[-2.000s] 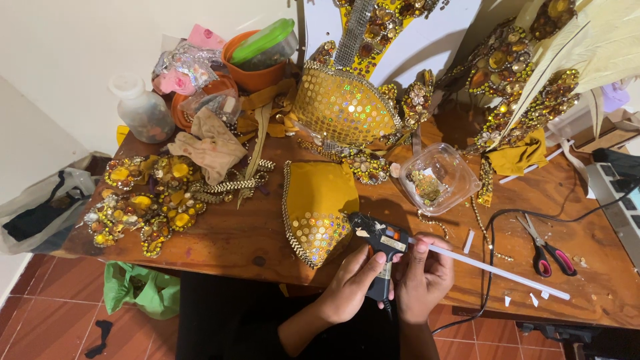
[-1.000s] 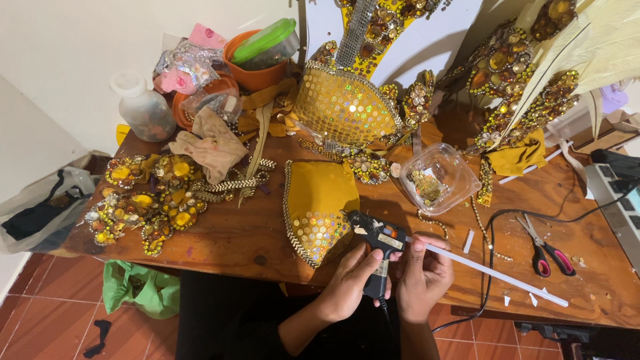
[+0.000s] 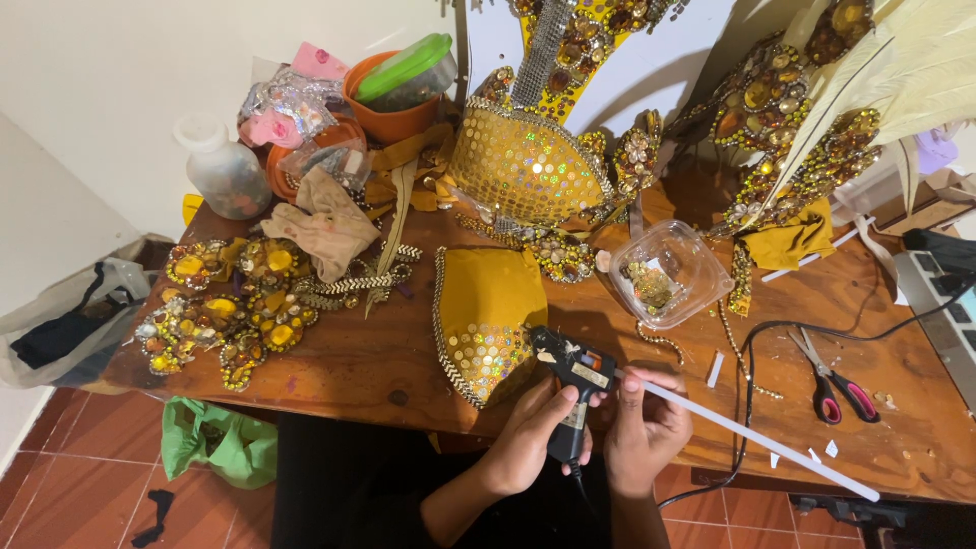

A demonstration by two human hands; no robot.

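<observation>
My left hand (image 3: 537, 431) grips the handle of a black hot glue gun (image 3: 576, 366), its nozzle pointing left. With thumb and fingers, my right hand (image 3: 644, 427) pinches a long translucent glue stick (image 3: 762, 438) at the gun's rear end; the stick slants down to the right. Just left of the nozzle lies a yellow fabric cup (image 3: 492, 290), partly covered with gold sequins and edged with braided trim. A clear plastic container (image 3: 675, 267) holding loose sequins sits beyond my right hand. Behind the cup stands a sequined gold bra cup (image 3: 530, 164).
Scissors (image 3: 835, 381) and a black cable lie at the right of the wooden table (image 3: 358, 381). Jewelled appliqués (image 3: 229, 305), a beige cloth (image 3: 328, 221), a plastic bottle (image 3: 225, 168) and orange pots (image 3: 393, 103) occupy the left. Pale feathers (image 3: 862, 99) rise at the back right.
</observation>
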